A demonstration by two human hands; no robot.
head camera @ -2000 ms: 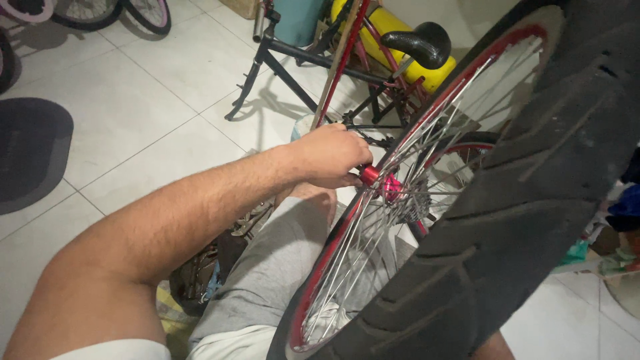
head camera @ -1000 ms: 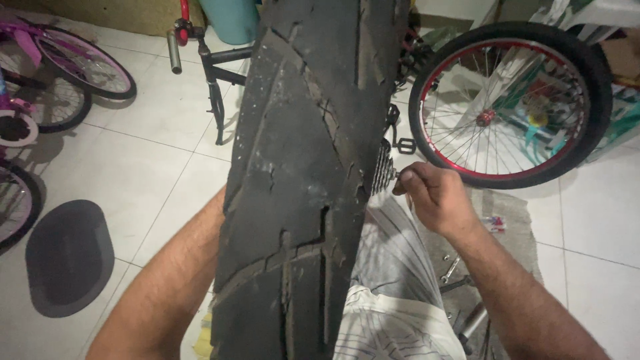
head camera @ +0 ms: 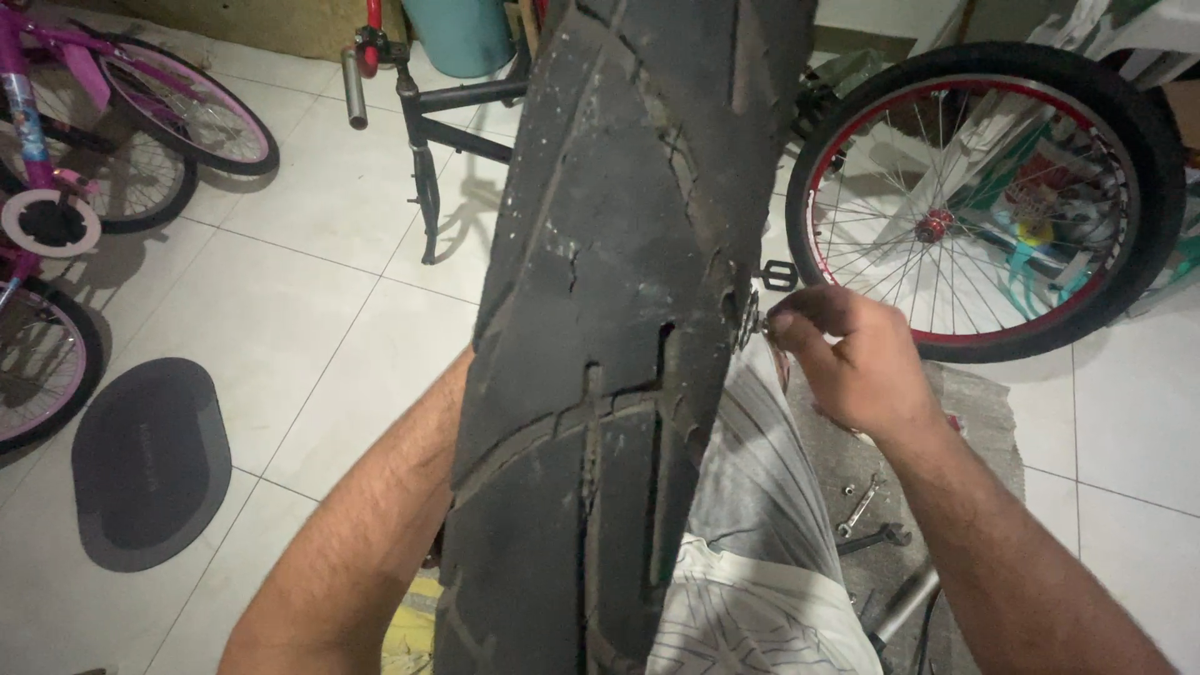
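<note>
A bicycle wheel stands upright close to the camera, its worn black tire [head camera: 619, 309] seen tread-on and hiding most of the wheel. My right hand [head camera: 848, 356] is on the tire's right side, thumb and fingertips pinched at the axle end beside the rear sprockets [head camera: 749, 322], a sliver of which shows. What exactly lies between the fingertips is too small to tell. My left forearm [head camera: 366, 525] runs behind the tire, so the left hand is hidden. Below the wheel are my legs in grey shorts [head camera: 769, 469].
Open-end wrenches [head camera: 861, 506] lie on a grey mat [head camera: 975, 412] at the right. A second wheel with a red rim [head camera: 937, 333] leans behind my right hand. A black bicycle frame [head camera: 459, 97] stands ahead. Pink bicycles [head camera: 192, 103] and a dark oval mat [head camera: 150, 469] are at the left.
The wheel, seen from its side with red rim and spokes two seconds ago, is now tread-on. My left hand, earlier at the red hub, is hidden; my right hand has come into view at the axle.
</note>
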